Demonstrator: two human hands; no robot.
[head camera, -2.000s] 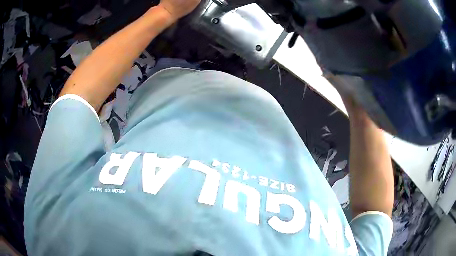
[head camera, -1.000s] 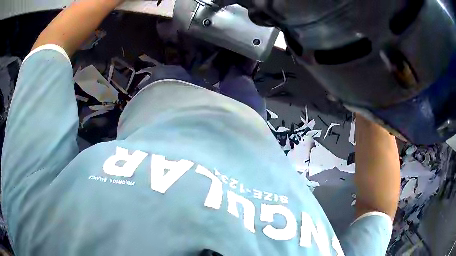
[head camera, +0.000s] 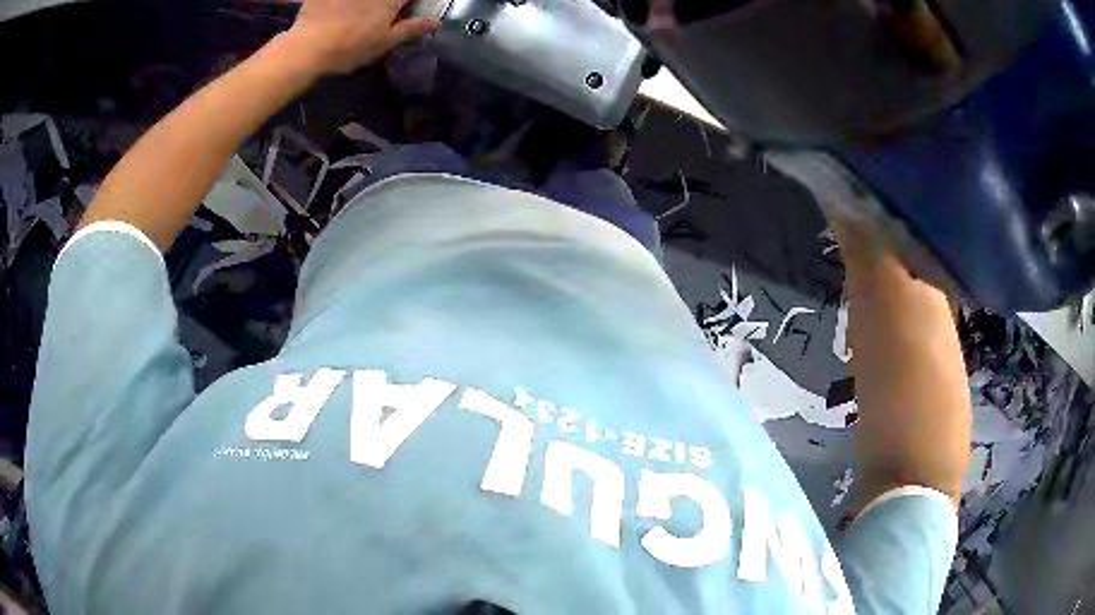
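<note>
The cutting machine's blue and dark-metal motor body (head camera: 949, 144) fills the upper right. Its silver base plate (head camera: 546, 54), with screws, shows at the top centre. My left hand (head camera: 360, 27) is at the top edge, partly cut off, with fingers beside the plate's left end; whether it presses on something there is unclear. My right forearm reaches up behind the motor body, and my right hand is hidden by it. A narrow strip of white paper (head camera: 684, 99) shows between the base plate and the motor body.
Dark floor below is littered with white and dark fabric scraps (head camera: 787, 390), on both sides of my body. A pale surface (head camera: 1067, 334) shows at the right edge. My light-blue shirt (head camera: 480, 481) fills the lower middle.
My left hand, cut off at the top a second ago, now shows beside the plate's left end. The base plate sits slightly higher and further left in view. Less of the pale top-left edge shows.
</note>
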